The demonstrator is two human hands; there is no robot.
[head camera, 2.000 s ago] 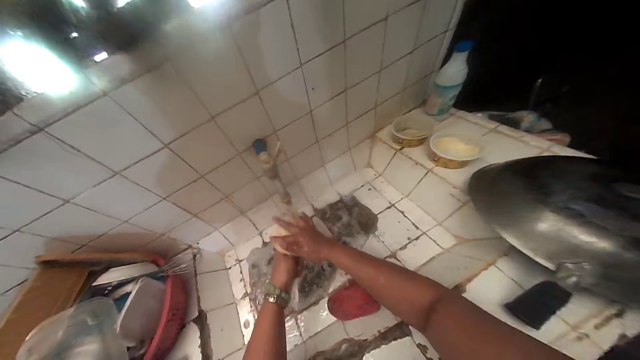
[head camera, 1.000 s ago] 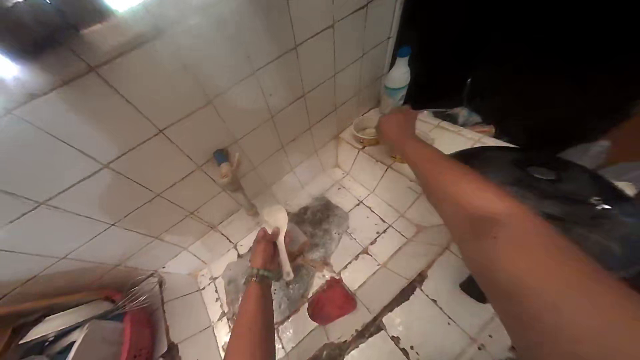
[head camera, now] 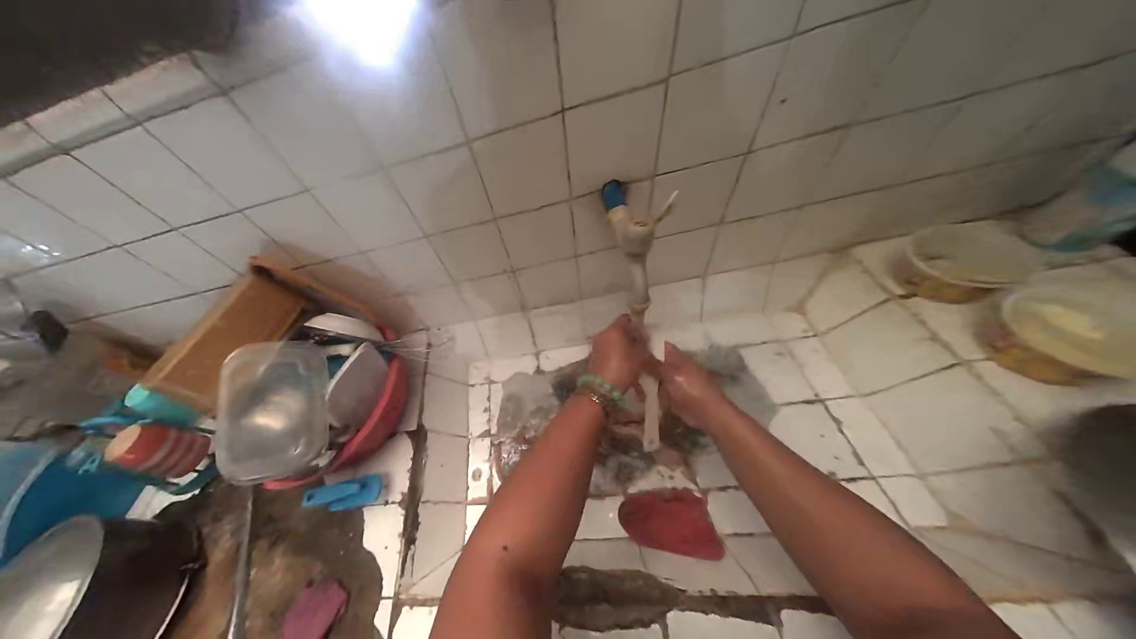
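Note:
My left hand point(head camera: 619, 357), with a green beaded bracelet at its wrist, is closed around a white plastic serving spoon point(head camera: 651, 417) right under the faucet point(head camera: 635, 244). The spoon's handle points down toward me; its bowl is mostly hidden by the hands. My right hand point(head camera: 690, 386) is against the spoon from the right side, and whether its fingers grip it cannot be told. Beneath both hands lies a wet, grey, translucent plastic bag point(head camera: 532, 417) in the tiled basin. A red cloth or sponge point(head camera: 672, 524) rests on the tiles nearer to me.
Two tubs, one point(head camera: 963, 257) behind the other point(head camera: 1065, 328), stand on the right ledge. At left, a red basin point(head camera: 386, 413) holds dishes and a clear container point(head camera: 272, 413). Near it are a blue clip-like item point(head camera: 343, 492) and a metal pot point(head camera: 98, 577). A tiled wall rises behind.
My right hand has come back from the tubs on the ledge to the spoon at the faucet. My left hand still holds the spoon. The view has turned left.

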